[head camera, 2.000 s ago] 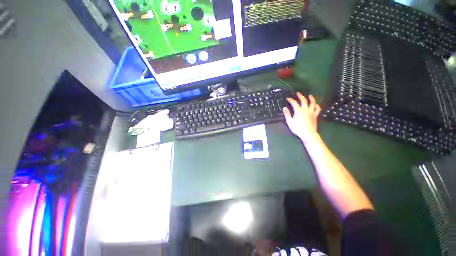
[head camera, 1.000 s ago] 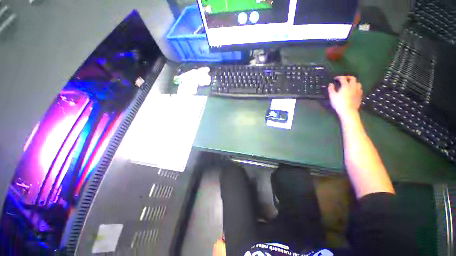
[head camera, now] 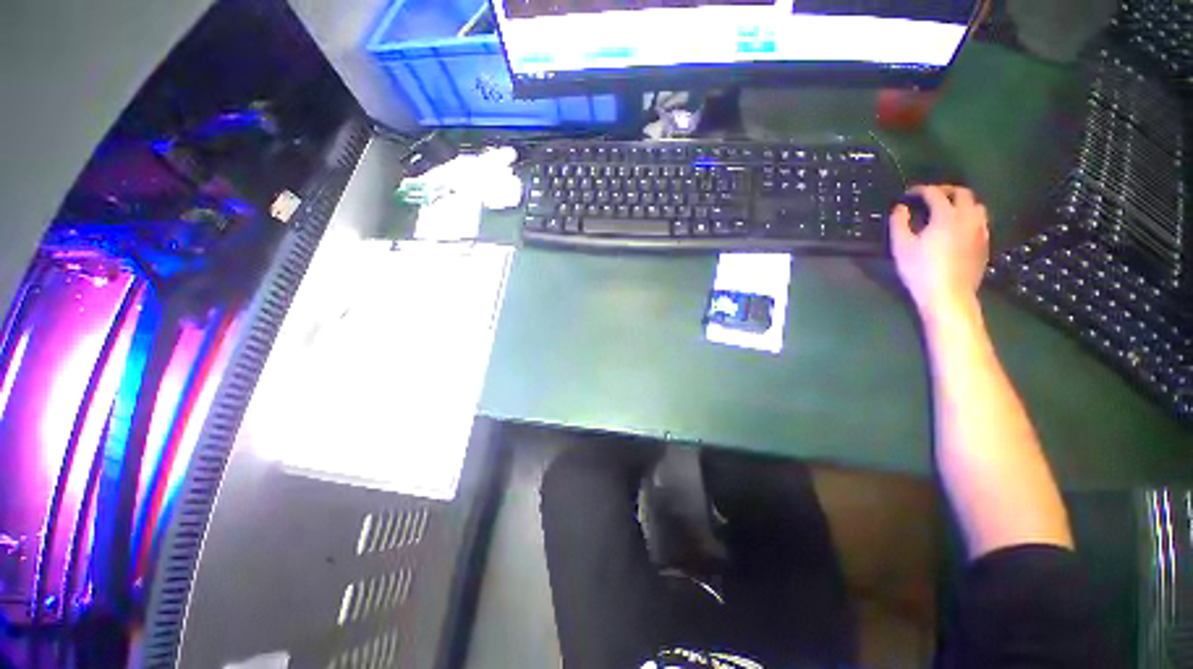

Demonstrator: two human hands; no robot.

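My right hand (head camera: 945, 248) rests over a small black computer mouse (head camera: 918, 213), right of the black keyboard (head camera: 707, 196). The fingers curl over the mouse and hide most of it. My left hand is not in view. The monitor (head camera: 733, 39) stands behind the keyboard, and only its lower part shows. A small white card (head camera: 772, 271) lies on the green desk in front of the keyboard, with a small dark item with a blue label (head camera: 741, 311) on it.
The machine window (head camera: 131, 327) glows pink and blue at the left. White paper sheets (head camera: 393, 353) lie on its ledge, near crumpled white cloth (head camera: 471, 179). A blue bin (head camera: 445, 79) is behind the monitor. Stacked dotted black boards (head camera: 1112, 307) stand at the right.
The view has tilted down, so less of the monitor shows. My right hand has moved from the keyboard's right end onto the mouse. The small dark item is still on the card.
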